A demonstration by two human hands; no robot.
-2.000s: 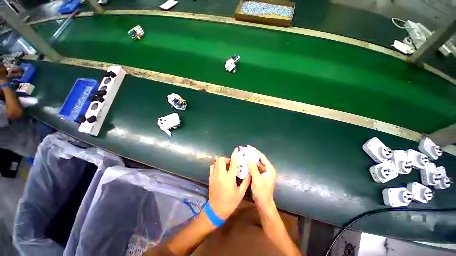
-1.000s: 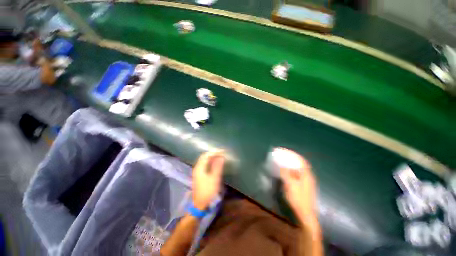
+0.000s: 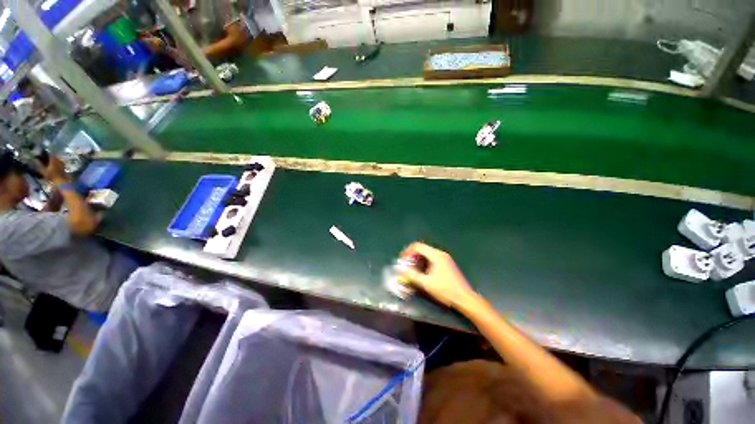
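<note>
My right hand (image 3: 437,275) holds an inner assembly (image 3: 399,280) just over the bench's near edge; the piece is blurred and partly covered by the fingers. My left hand is not in view; only a blue cord (image 3: 389,396) shows over the near lined bin. Another inner assembly (image 3: 358,195), with exposed parts, lies on the bench. A small flat white piece (image 3: 342,238) lies nearer to me. Several closed white adapters (image 3: 687,262) stand grouped at the right of the bench.
The near lined bin (image 3: 310,364) and far bin (image 3: 137,331) stand below the bench edge. A blue tray (image 3: 201,207) and white fixture strip (image 3: 257,192) lie left. The green belt (image 3: 397,128) carries loose assemblies. Another worker (image 3: 50,240) sits left; a black cable (image 3: 691,344) is at right.
The white adapter left my right hand, which now holds an inner assembly. The nearer assembly is gone from its bench spot, where a flat white piece shows. My left hand left view.
</note>
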